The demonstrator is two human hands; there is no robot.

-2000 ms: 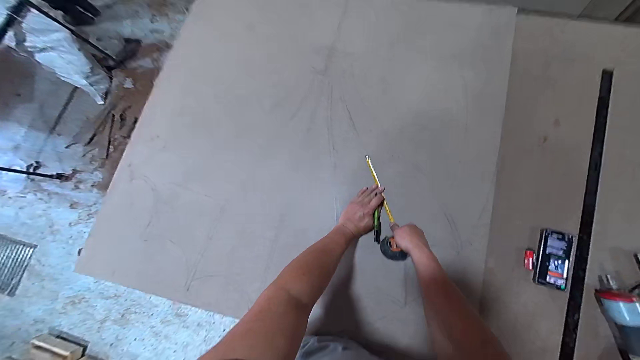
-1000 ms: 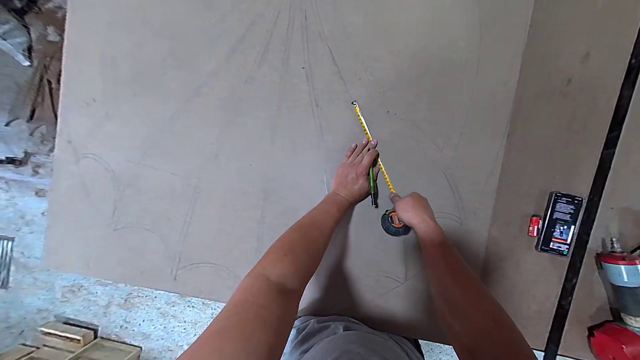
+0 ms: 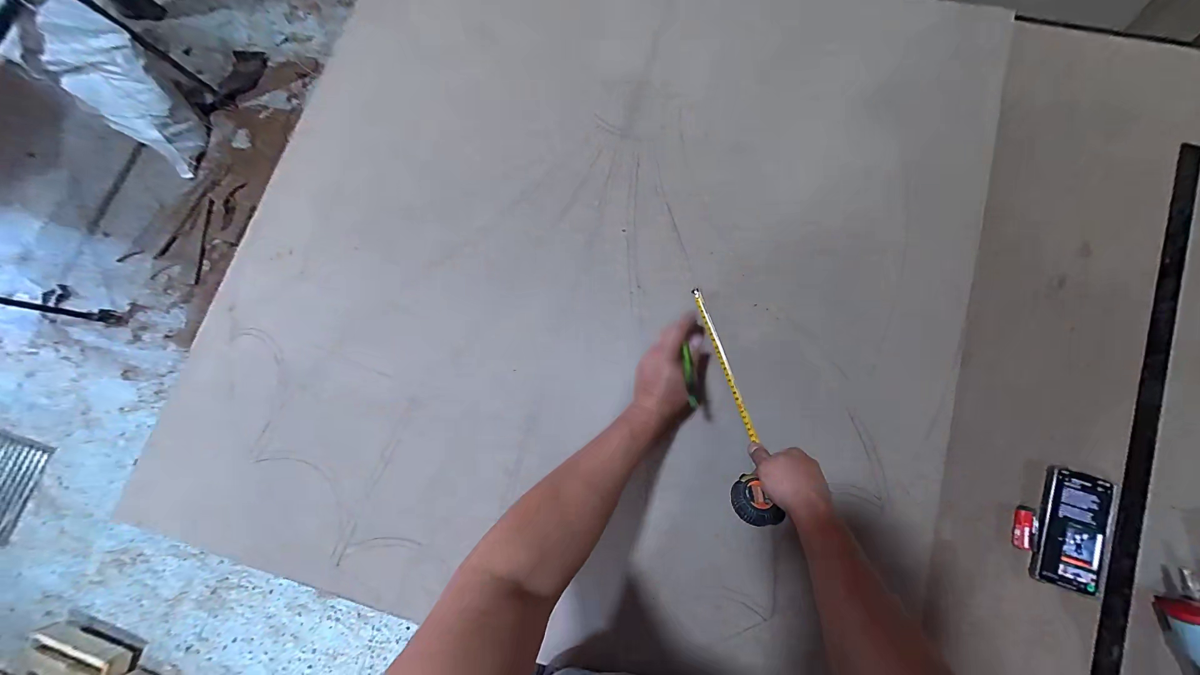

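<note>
My right hand [image 3: 792,480] grips a tape measure [image 3: 756,500] with a black and orange case, its thumb on the yellow blade. The blade [image 3: 724,364] extends up and left over a large grey-brown board [image 3: 450,281], its metal hook near the board's middle. Just left of the blade, my left hand [image 3: 667,370] is slightly blurred, with a green pen-like tool [image 3: 690,375] held at its fingers. Faint pencil lines and curves mark the board, fanning out above the hook and arching at the lower left and right.
A phone [image 3: 1073,530] with a lit screen lies at right beside a small red object [image 3: 1023,528] and a long black strip [image 3: 1148,422]. A red-rimmed container [image 3: 1181,614] is cut off at lower right. White sacking [image 3: 117,80], a floor grate [image 3: 21,478] and wooden pieces [image 3: 80,647] are at left.
My left hand has come off the tape blade and now sits left of it, with the green tool. My right hand still grips the tape measure. The view has shifted.
</note>
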